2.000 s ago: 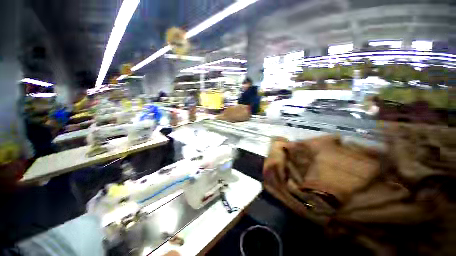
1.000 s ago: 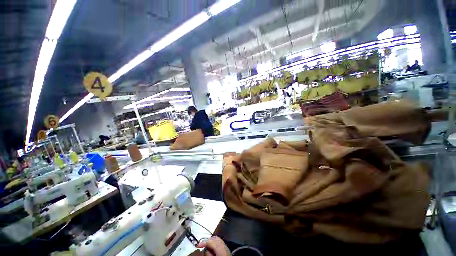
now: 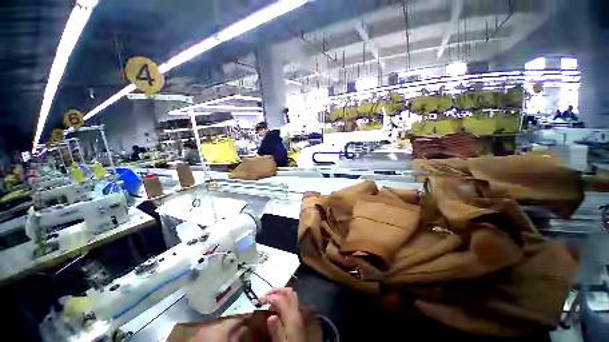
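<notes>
My right hand (image 3: 286,316) is at the bottom edge, cut off by it, with bent fingers on a brown bag piece (image 3: 252,327). The piece lies in front of the white sewing machine (image 3: 217,270) and is also cut off. A blurred, skin-toned patch lies at its left part; I cannot tell whether it is my left hand. A narrow black-handled item (image 3: 250,291) is just beyond my right fingertips, beside the machine head. The machine's needle end is at the lower left and unclear.
A large pile of brown bag pieces (image 3: 384,230) is heaped to the right. Behind the machine are brown thread cones (image 3: 185,175). A person in dark clothes (image 3: 272,147) is farther back by a brown bundle (image 3: 254,167). Other sewing machines (image 3: 80,217) stand at the left.
The view has turned right, then steadied. My right hand has come farther into view at the bottom, and the brown piece under it now shows.
</notes>
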